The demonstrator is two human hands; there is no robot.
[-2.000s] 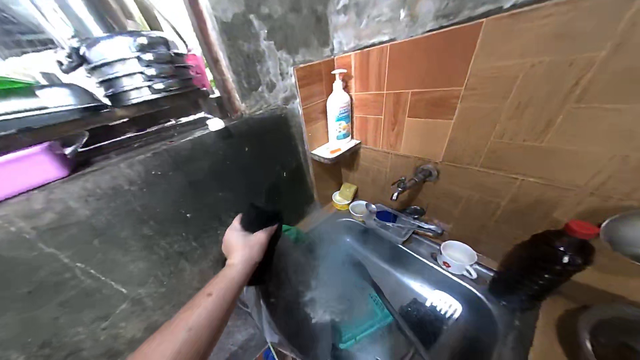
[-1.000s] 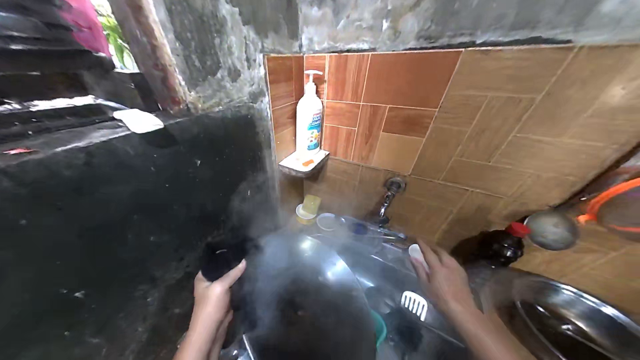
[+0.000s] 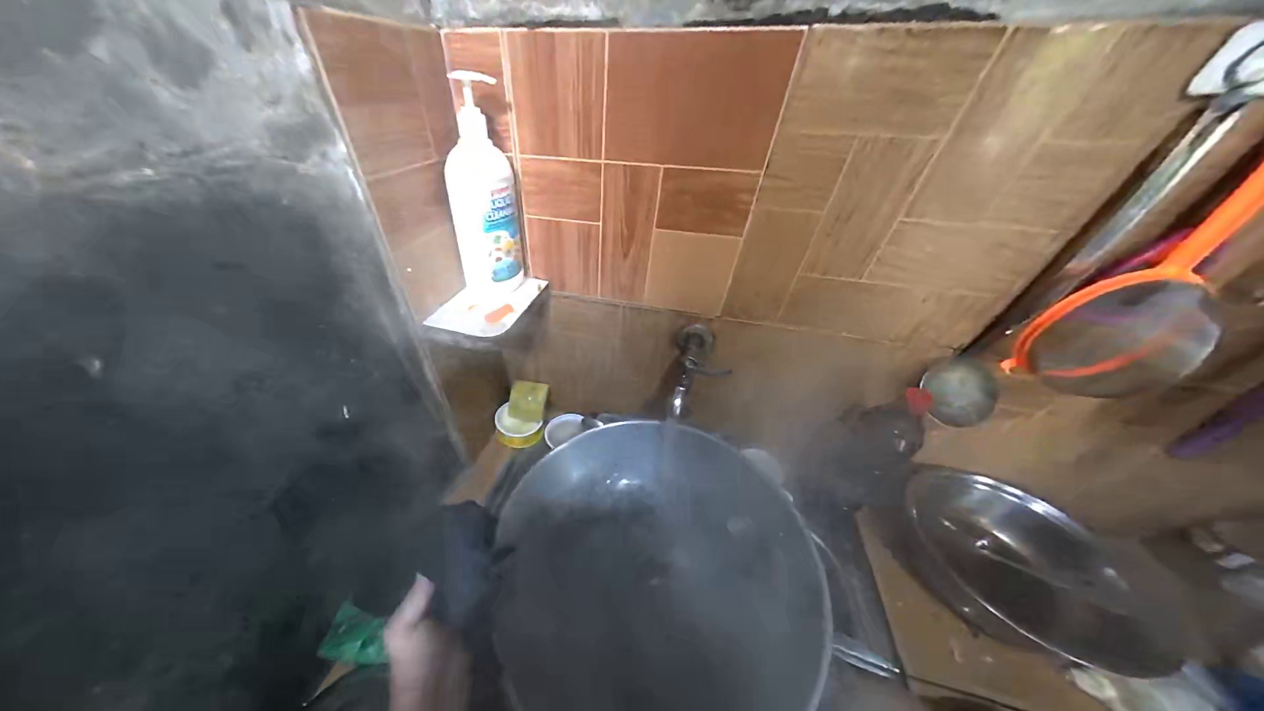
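Note:
A large round metal pan (image 3: 662,592) sits under the wall tap (image 3: 684,370), steam rising from it and the water in it dark. At its left rim my left hand (image 3: 423,642) is closed on a black cloth (image 3: 469,563), which lies against the rim. My right hand is outside the picture. Beyond the pan, a yellow-green sponge (image 3: 528,400) rests on a small tub (image 3: 518,427), beside a small round cup (image 3: 565,430).
A white pump bottle of liquid cleaner (image 3: 486,207) stands on a corner shelf (image 3: 484,314). At right are a metal lid or tray (image 3: 1027,563), a dark bottle with red cap (image 3: 874,444) and a hanging orange strainer (image 3: 1116,331). Green plastic (image 3: 354,635) lies at lower left.
The large pan now stands beneath the tap, over the sink. My right hand, seen above the sink one second ago, has left the picture. The view has shifted closer to the corner.

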